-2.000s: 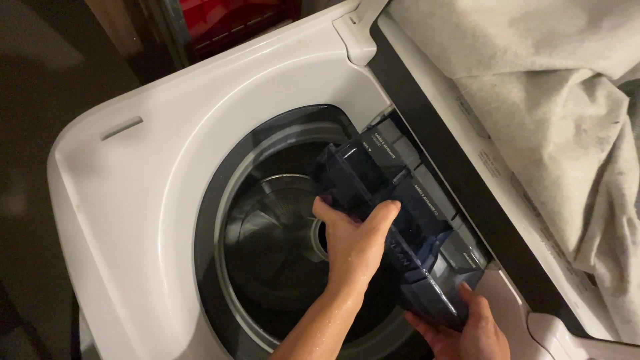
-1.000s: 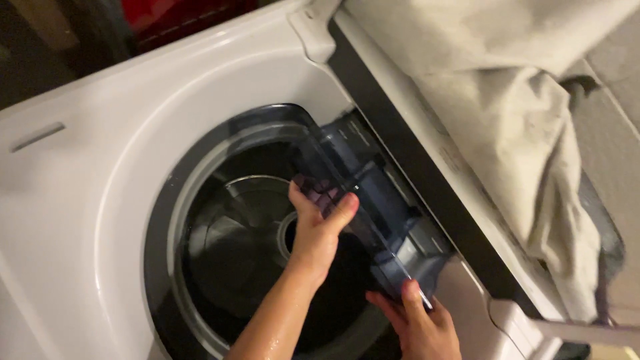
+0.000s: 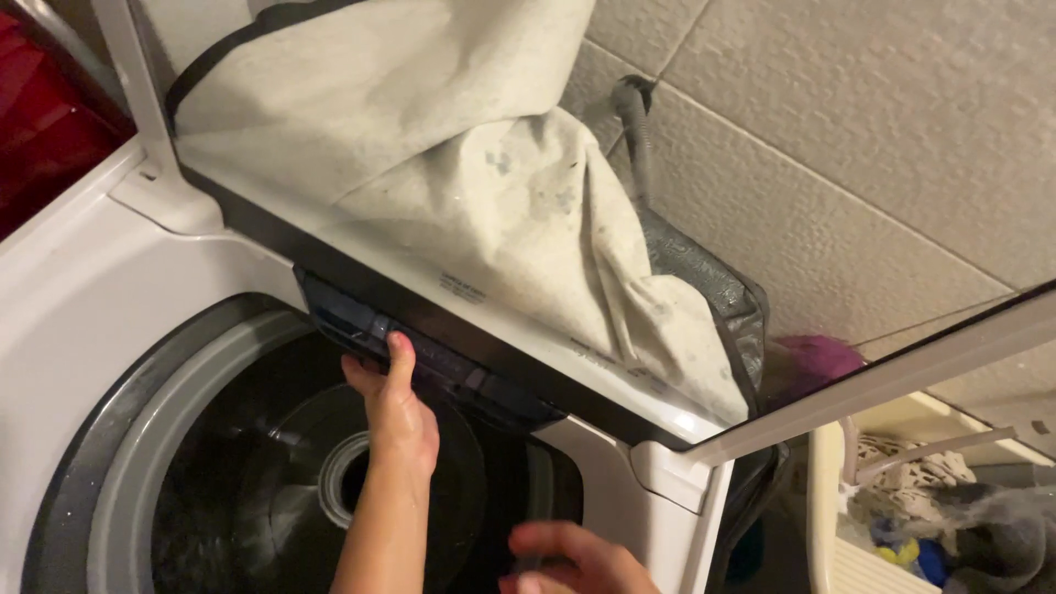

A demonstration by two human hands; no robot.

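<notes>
Below the dark control-panel edge of a white top-loading washing machine, my left hand has its thumb and fingers on a dark translucent plastic dispenser drawer. The drawer lies in its recess along the rear of the tub opening. Blurred at the bottom edge, my right hand is apart from the drawer with its fingers partly curled and nothing visible in them. The round drum lies beneath both hands.
A pale fabric cover is bunched over the machine's back, beside a grey hose and textured wall tiles. The raised lid's frame crosses the right side. A cream laundry sink holds cloths and water.
The dispenser drawer, earlier held tilted over the drum in both hands, now lies in its recess. My right hand has come off it. The view has swung towards the wall and sink.
</notes>
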